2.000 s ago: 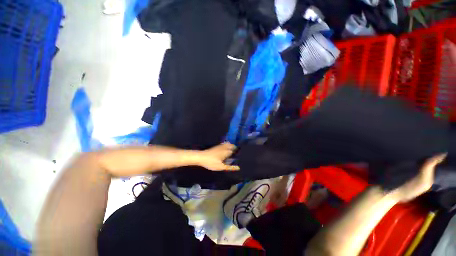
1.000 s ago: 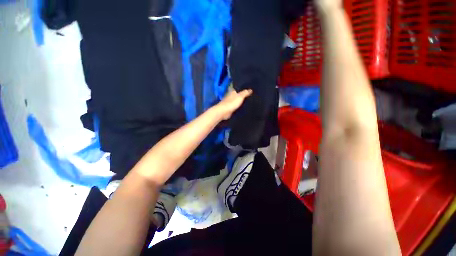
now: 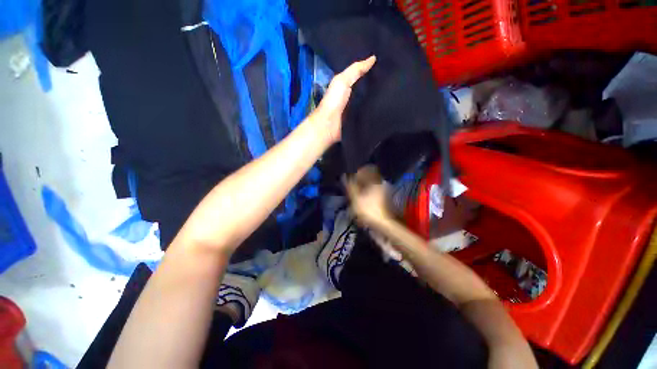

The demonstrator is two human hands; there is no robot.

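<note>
A black cut panel (image 3: 392, 86) hangs in a curve in front of me, its lower right part lifted and blurred. My left hand (image 3: 344, 94) is at the panel's left side, fingers stretched over it; whether they grip it is unclear. My right hand (image 3: 369, 196) is blurred just below the panel's lower edge, and its hold cannot be told. Larger black panels (image 3: 155, 94) lie on the floor to the left, with blue sheet scraps (image 3: 252, 79) between them and the panel.
A red plastic basket (image 3: 515, 36) is at the upper right, and a red plastic stool (image 3: 576, 216) is below it. A clear plastic bag (image 3: 522, 101) lies between them. A blue basket (image 3: 11, 223) is at the left edge. My shoes (image 3: 337, 249) are below the panels.
My right hand has come down from the top to below the black panel. My left hand has moved up along it. The panel's lower part now curves to the right, and the view has shifted.
</note>
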